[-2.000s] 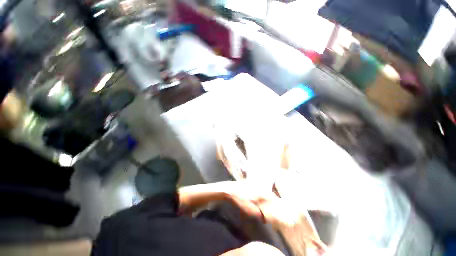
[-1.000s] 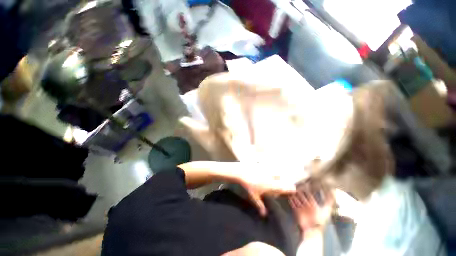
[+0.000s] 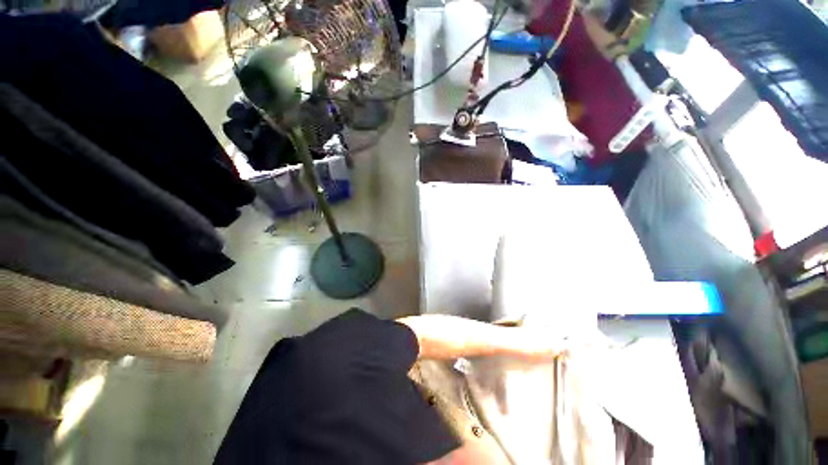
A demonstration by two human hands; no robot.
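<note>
A tan garment (image 3: 513, 400) with dark buttons lies close to my body and over the near part of the white-covered table (image 3: 454, 204). Its upper part is washed out by glare. My left forearm reaches across from a black sleeve, and my left hand (image 3: 565, 347) is at the garment's upper edge. The fingers are lost in glare, so their grip cannot be told. My right hand is not visible. A small white tag (image 3: 463, 365) shows on the garment.
A white-and-blue strip (image 3: 694, 298) lies at the table's right. A fan stand with a round green base (image 3: 348, 265) and a bin (image 3: 304, 186) of dark items stand left of the table. Dark garments (image 3: 118, 136) hang at far left. A brown block (image 3: 463, 156) sits beyond the table.
The garment, lifted and spread over the table a second ago, now lies lower and nearer my body. My left hand has moved outward to the right. My right hand has left view. The camera has turned.
</note>
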